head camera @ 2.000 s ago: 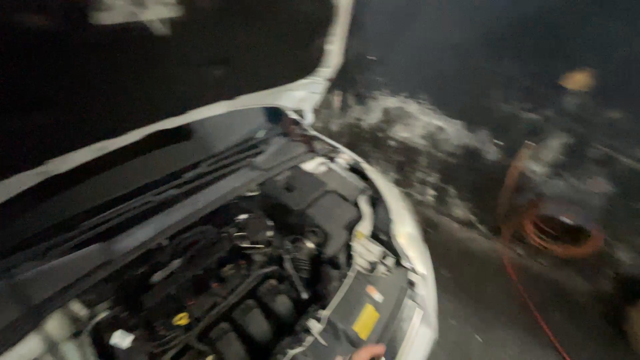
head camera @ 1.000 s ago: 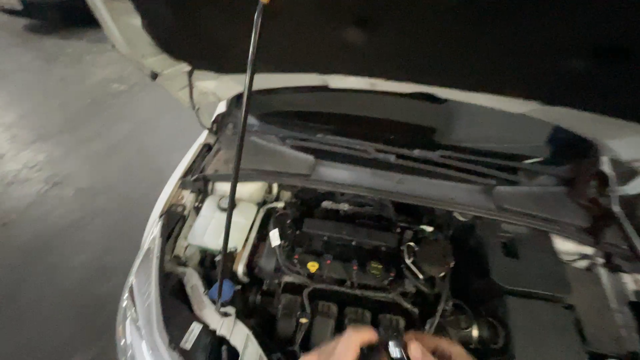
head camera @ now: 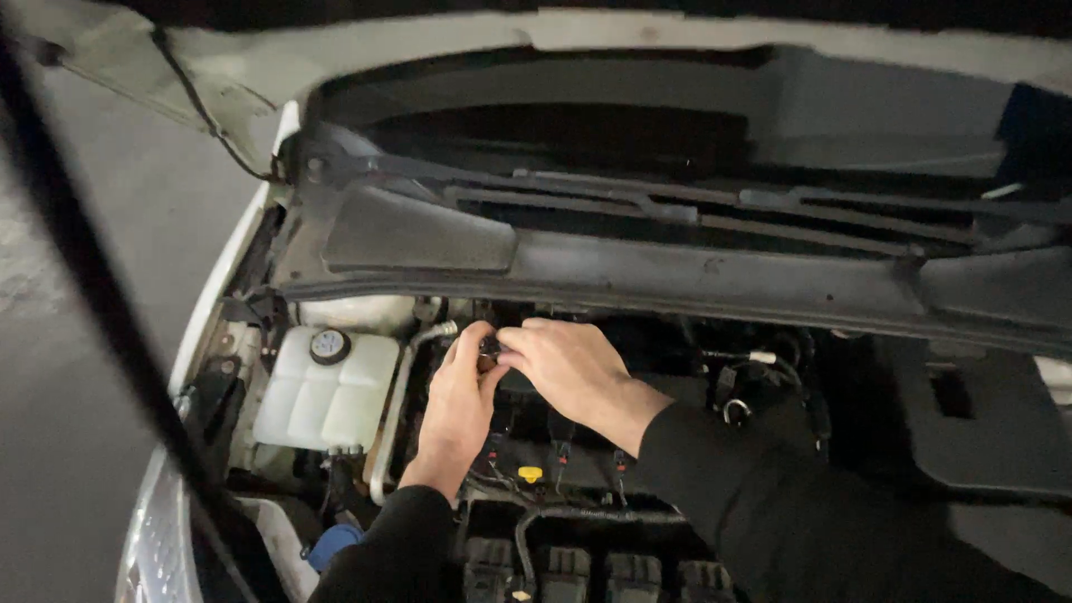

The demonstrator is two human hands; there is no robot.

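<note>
Both hands are together over the rear left part of the car engine (head camera: 586, 452). My left hand (head camera: 456, 402) pinches a small dark part (head camera: 489, 347) between thumb and fingers. From the right, my right hand (head camera: 569, 368) grips the same part with its fingertips. What the part is cannot be made out, as the fingers cover most of it. Below the hands lie the yellow dipstick handle (head camera: 529, 475), ignition coil connectors (head camera: 564, 453) with red tabs, and a corrugated wiring harness (head camera: 603, 513).
A translucent coolant reservoir (head camera: 327, 394) with a black cap stands left of my left hand. The black hood prop rod (head camera: 100, 285) slants across the left side. A blue cap (head camera: 334, 546) sits at lower left. Behind are the cowl (head camera: 620, 272) and wiper arms (head camera: 578, 201); the raised hood is above.
Both hands have come up from the bottom edge, over the intake, to the rear of the engine. The view has swung left and moved closer.
</note>
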